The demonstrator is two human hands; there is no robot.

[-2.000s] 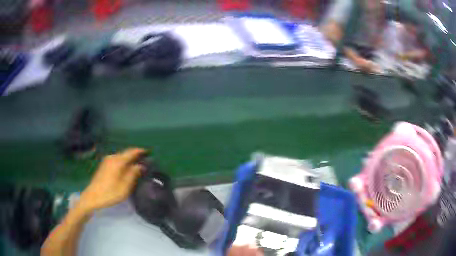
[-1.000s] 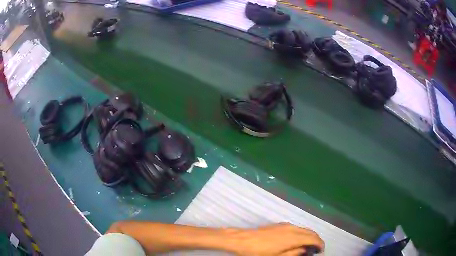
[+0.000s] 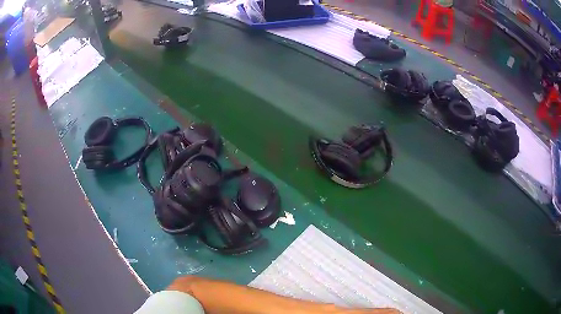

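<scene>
A forearm with a pale sleeve (image 3: 169,303) crosses the bottom edge, from lower left toward the right. It is my left arm; the hand is cut off by the bottom edge, so what it holds is hidden. My right hand is out of the picture. The white ribbed foam sheet (image 3: 335,270) lies flat on the green bench just beyond the forearm. A pile of black over-ear headphones (image 3: 194,178) lies on the bench left of the sheet. One separate pair of headphones (image 3: 117,142) lies left of the pile.
Headphones (image 3: 354,156) lie on the green belt, with a dark piece (image 3: 173,35) farther up it. Across the belt are more headphones (image 3: 495,140), white sheets and a blue tray (image 3: 289,23). Red stools (image 3: 434,19) stand beyond. The bench's front edge (image 3: 101,227) runs along the left.
The view has swung left from the feeder tray and pink fan, which are now out of sight. Since one second ago, my left hand has dropped below the bottom edge; bench and headphones appear shifted right.
</scene>
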